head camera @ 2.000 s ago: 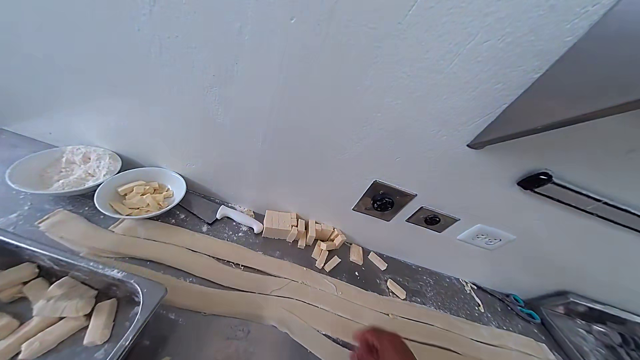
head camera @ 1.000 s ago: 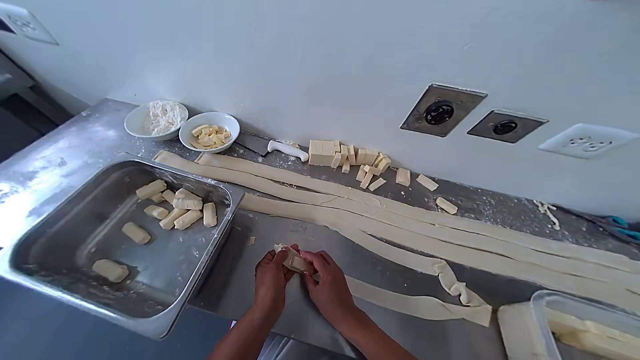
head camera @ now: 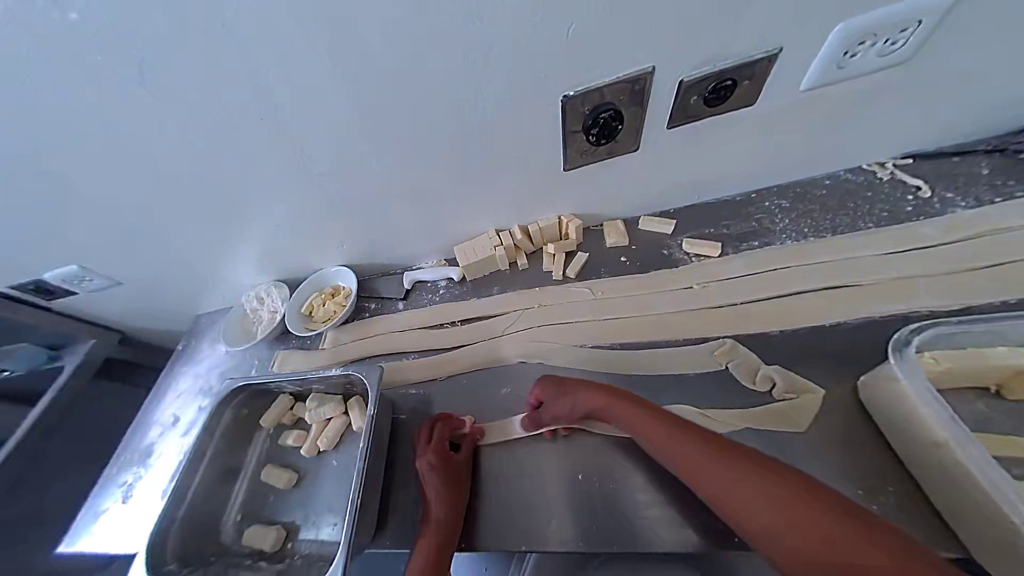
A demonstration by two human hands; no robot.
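My left hand (head camera: 445, 452) is closed around the end of a dough strip (head camera: 502, 430), just right of the steel pan; what else lies within its fingers is hidden. My right hand (head camera: 552, 404) grips the same strip a little farther right. From there the strip runs under my right forearm to a folded, crumpled part (head camera: 780, 392). Long flat dough strips (head camera: 640, 320) lie side by side behind my hands. Sticks and a block of cheese (head camera: 478, 256) sit along the wall. Several dough-wrapped pieces (head camera: 278, 477) lie in the deep steel pan (head camera: 370, 448).
Near the wall stand a bowl of white flour (head camera: 232, 328) and a bowl of pale yellow pieces (head camera: 349, 280), beside a white-handled knife (head camera: 432, 275). A clear plastic container (head camera: 900, 344) with pale blocks stands at right. Outlets (head camera: 606, 156) are on the wall above.
My hands were close together around a small piece one second ago; now they are apart with the strip stretched between them. The view has shifted.
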